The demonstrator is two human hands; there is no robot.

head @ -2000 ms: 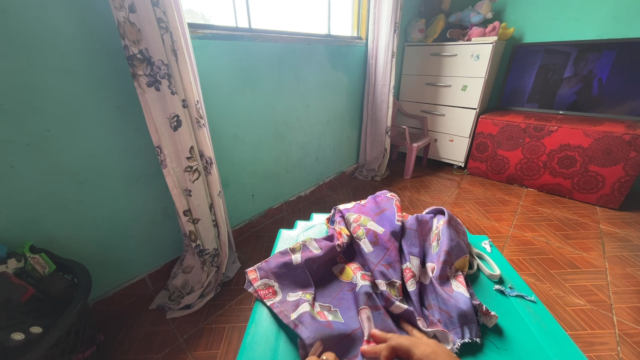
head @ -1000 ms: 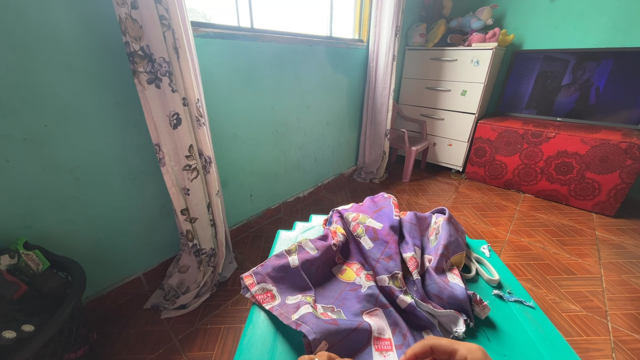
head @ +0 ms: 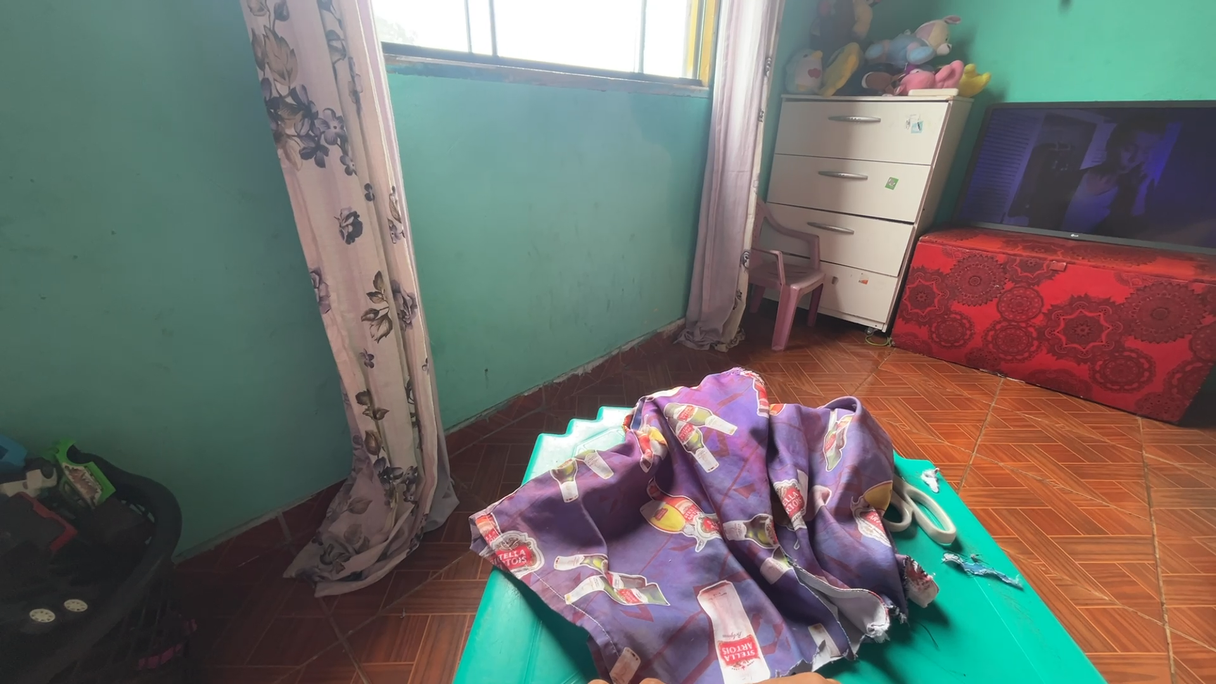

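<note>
A crumpled purple cloth printed with bottles (head: 703, 513) lies over a green plastic table (head: 988, 617), its lower right edge frayed. Only slivers of both hands show at the bottom edge: fingers of my left hand (head: 627, 680) by the near hem, and the top of my right hand (head: 803, 678) right of it. Their fingertips and whatever they hold are cut off from view. Scissors with white handles (head: 926, 513) rest on the table, partly under the cloth's right side. Beside them lie a twisted blue scrap (head: 983, 570) and a small white scrap (head: 930, 481).
A dark basket of toys (head: 157, 513) stands at the lower left. Floral curtains (head: 366, 313) hang by the window. A pink plastic chair (head: 793, 280), a white chest of drawers (head: 845, 180) and a red patterned box (head: 1054, 313) under a television (head: 1092, 176) stand beyond the table.
Both hands have moved down, nearly out of the picture. Two seconds ago, fingers lay on the near part of the cloth. The printed near part of the cloth now lies more exposed.
</note>
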